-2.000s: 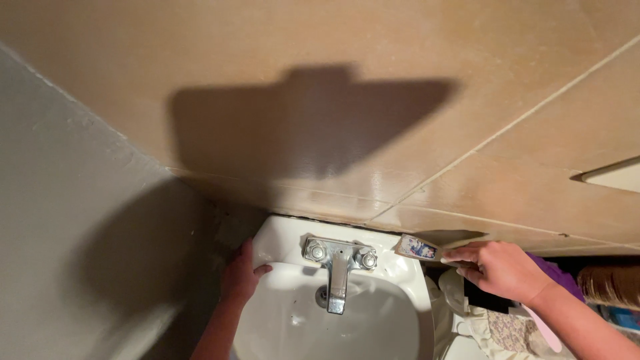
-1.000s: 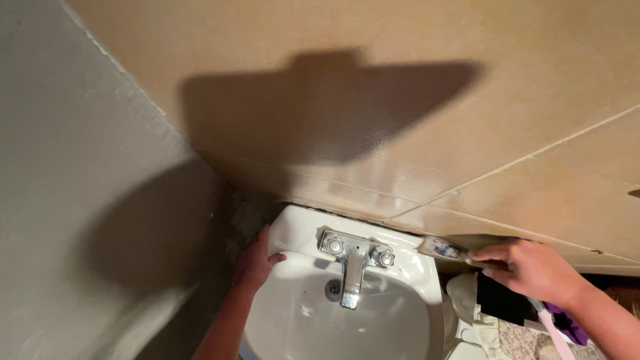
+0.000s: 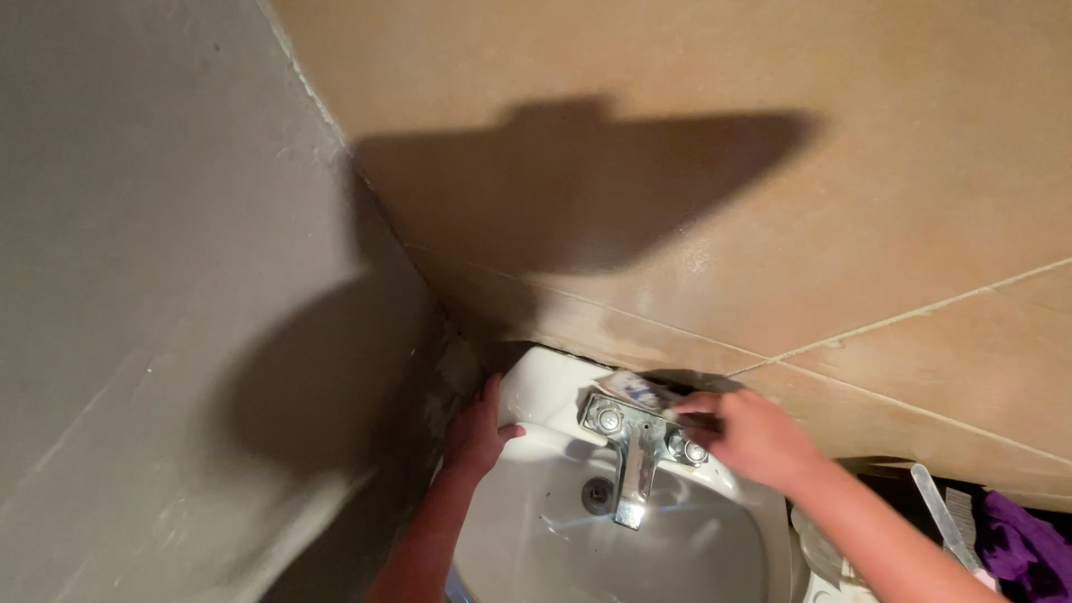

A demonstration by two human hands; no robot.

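A white washbasin (image 3: 544,385) stands against the tiled wall, with a chrome two-handle faucet (image 3: 638,461) on its back ledge. Around the basin's left rim my left hand (image 3: 479,431) is closed, the thumb on top. My right hand (image 3: 749,431) holds a small flat tool like a putty knife or scraper (image 3: 632,389), its blade marked in blue and white. That blade lies over the back ledge behind the faucet, close to the wall. The fingers partly hide its handle and are near the right faucet knob (image 3: 688,449).
Tan tiles (image 3: 921,352) meet a grey plastered wall (image 3: 167,251) in the corner left of the basin. At the lower right are a purple cloth (image 3: 1026,536), a clear plastic handle or strip (image 3: 942,511) and other items. A drain (image 3: 598,496) shows in the bowl.
My right hand has moved the flat tool left, from the basin's right back corner to behind the faucet. My left hand stays on the left rim. The view has shifted somewhat.
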